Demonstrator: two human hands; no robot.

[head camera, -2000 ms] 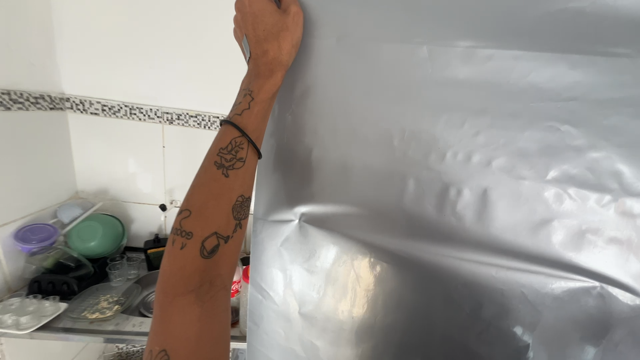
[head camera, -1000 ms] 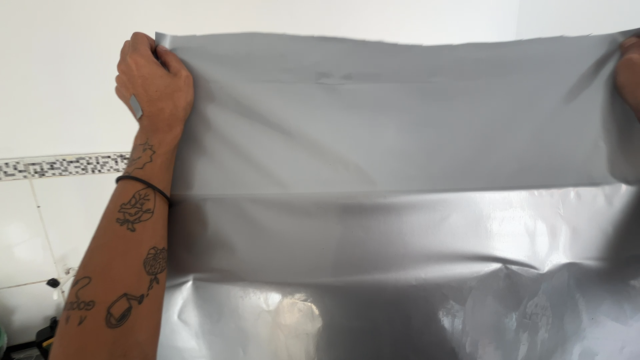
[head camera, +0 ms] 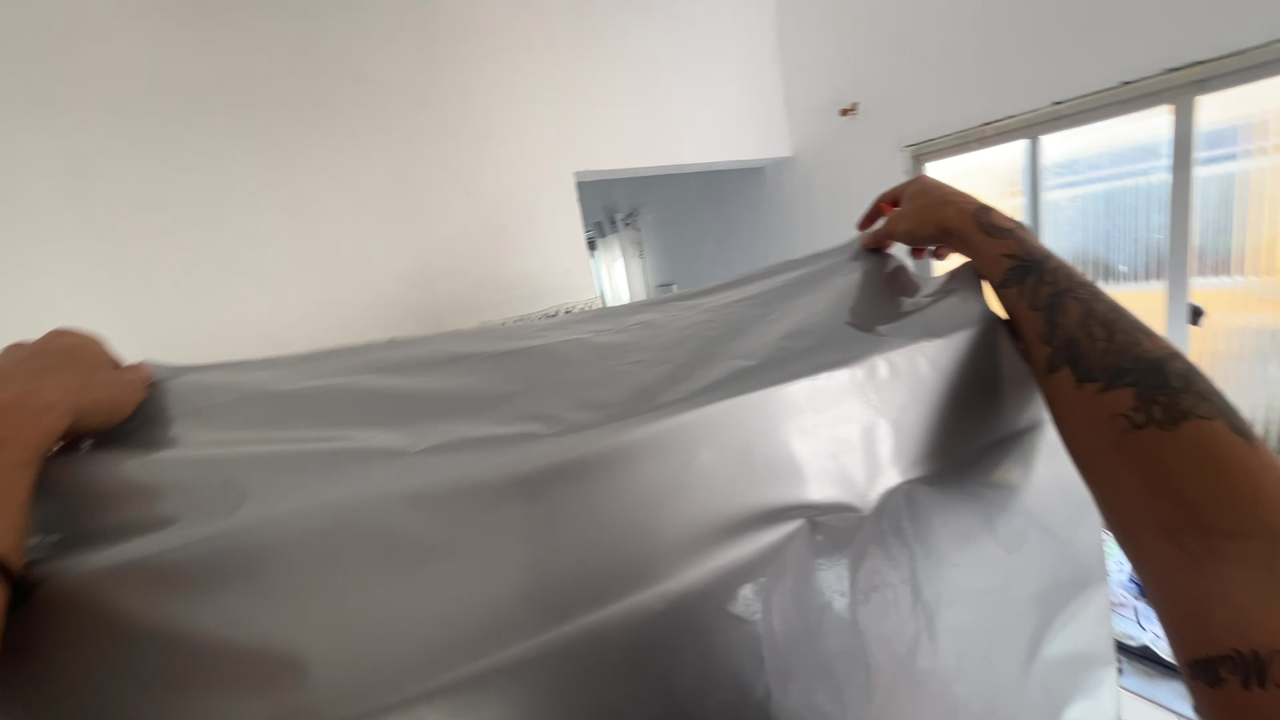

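Observation:
A large glossy silver-grey plastic sheet [head camera: 560, 480] hangs in front of me and fills the lower part of the view, with folds and creases across it. At the left edge, my left hand [head camera: 75, 390] grips the sheet's upper left corner, slightly blurred. Higher up on the right, my right hand [head camera: 920, 222] pinches the upper right part of the top edge between thumb and fingers. The top edge slopes upward from left to right between the two hands. What lies behind the lower part of the sheet is hidden.
Beyond the sheet is a white wall [head camera: 350, 170] with an opening [head camera: 690, 225] into another space. A sliding window [head camera: 1105, 210] with ribbed-looking panes stands on the right. Below it, partly behind my right forearm, are patterned items [head camera: 1133, 600] that I cannot identify.
The view has swung right, from the kitchen counter side to the opening and window. My right hand, only partly visible a second ago, now shows fully. The sheet's top edge has become slanted.

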